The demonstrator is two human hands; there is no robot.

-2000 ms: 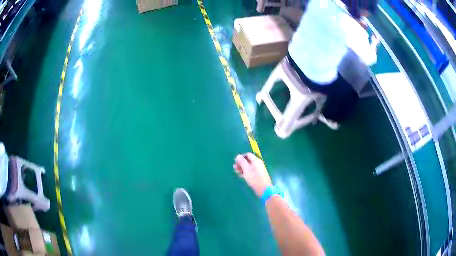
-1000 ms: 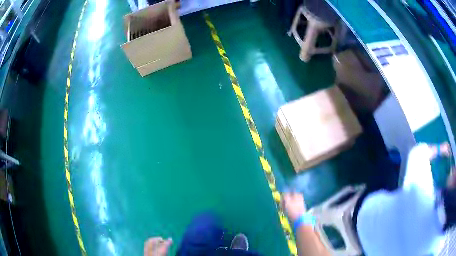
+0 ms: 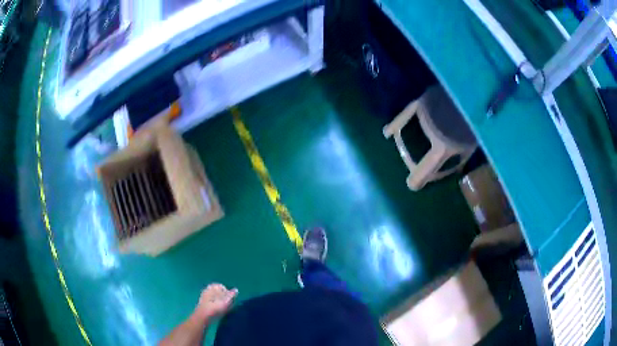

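My left hand (image 3: 216, 299) is low in the picture, left of my dark-clothed body, over the green floor. It holds nothing; its fingers are loosely bent and the thumb stands apart. My right hand is not in view. An open cardboard box (image 3: 193, 196) stands on the floor ahead to the left, with a row of upright dark slats or dividers inside. One of my shoes (image 3: 314, 244) is on the floor by the yellow-black line.
A white-edged machine or bench (image 3: 264, 67) stands ahead. A pale stool (image 3: 440, 145) is right of centre. A closed carton (image 3: 450, 311) is at the lower right. A long green-topped bench (image 3: 504, 149) runs along the right, bearing a white slotted sheet (image 3: 578, 287) and a dark tool with a cord (image 3: 504, 93).
The view has moved forward along the floor. The open box and white-edged machine are nearer. My right hand and the seated person have left the picture; my left hand shows more fully.
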